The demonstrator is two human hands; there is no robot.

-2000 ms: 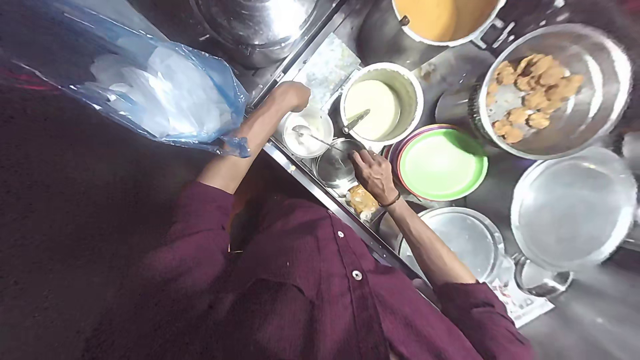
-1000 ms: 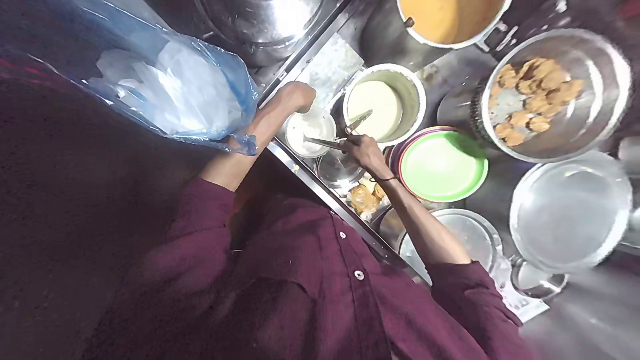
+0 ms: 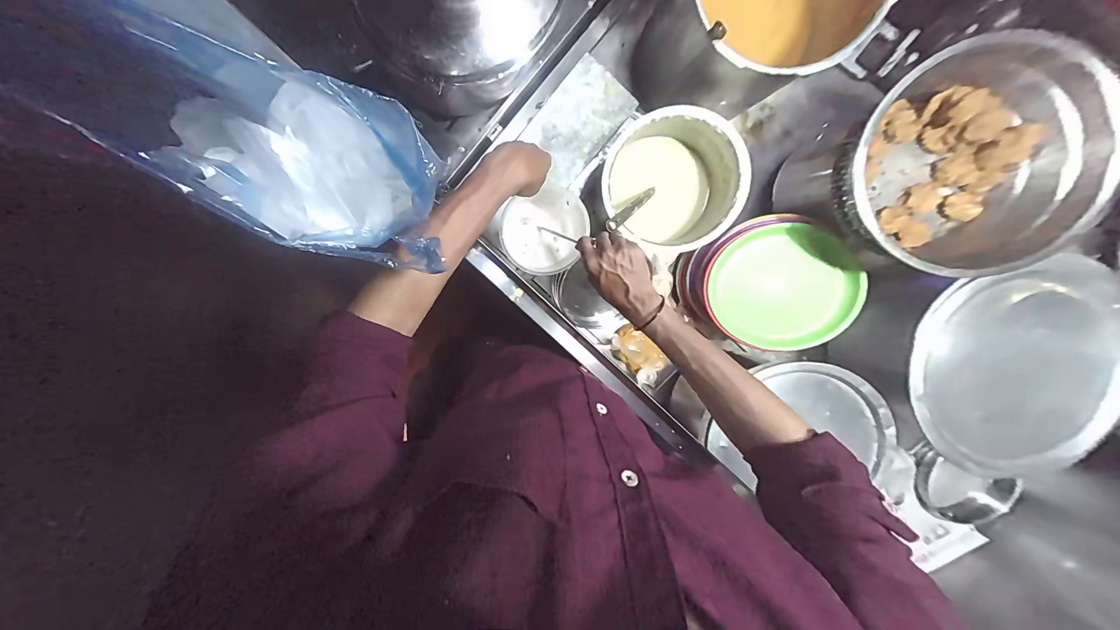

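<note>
My left hand (image 3: 518,169) is curled at the upper rim of a small container (image 3: 544,234) with white contents; whether its fingers hold anything is hidden. The fingers of my right hand (image 3: 619,273) are closed on the handle of a thin metal utensil (image 3: 560,234), whose far end reaches into that container. A metal pot (image 3: 742,166) of pale creamy batter or sauce stands just above my right hand, with another utensil (image 3: 632,208) resting in it. Below the white container sits a round steel container (image 3: 584,297), partly under my right hand.
A blue plastic bag (image 3: 350,166) with white contents hangs by my left forearm. Stacked plates, a green one (image 3: 787,284) on top, stand right of my right hand. Beyond are a large pot of fried pieces (image 3: 962,166), a pot of orange liquid (image 3: 787,31) and steel lids (image 3: 1019,367).
My right hand was lower, beside the steel container, two seconds ago; it rose to the creamy pot's rim. The utensil's end stays over the white container. My left hand stays at its rim.
</note>
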